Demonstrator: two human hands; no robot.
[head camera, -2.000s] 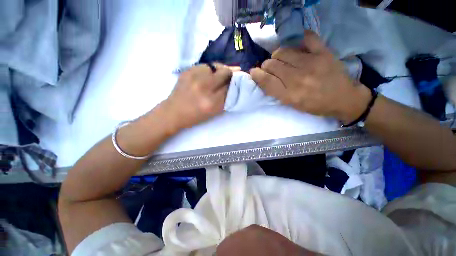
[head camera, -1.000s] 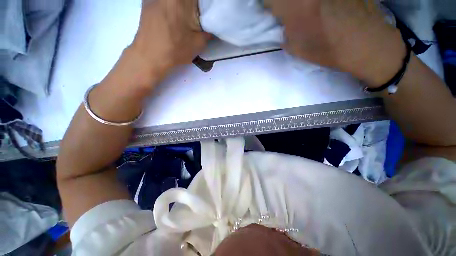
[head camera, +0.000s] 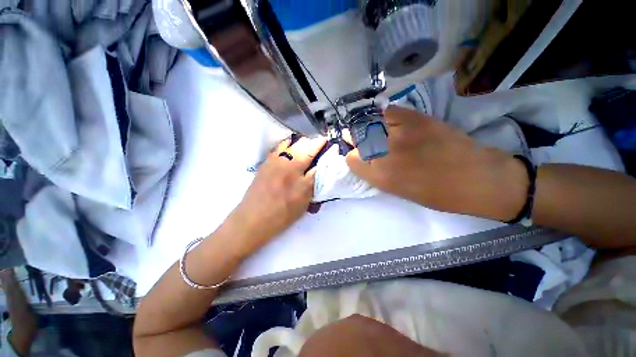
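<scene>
A light grey garment piece (head camera: 336, 180) with a bit of navy lies bunched at the sewing point, under the presser foot (head camera: 336, 132) of the white and blue sewing machine (head camera: 328, 52). My left hand (head camera: 277, 183) holds its left side, fingertips close to the foot. My right hand (head camera: 439, 164) holds its right side, fingers partly behind the grey-blue attachment (head camera: 372, 138). More grey cloth shows behind and right of my right hand. The needle tip is too small to tell.
A pile of grey pieces with navy edges (head camera: 97, 132) lies on the left. A measuring tape (head camera: 390, 261) runs along the table's front edge. A dark bundle (head camera: 617, 115) is at the far right. Another person's arm (head camera: 19, 314) shows at the lower left.
The view has tilted up and now shows the machine head and the left pile. Both hands, blurred and at the top edge a second ago, are now beside the presser foot with the grey piece.
</scene>
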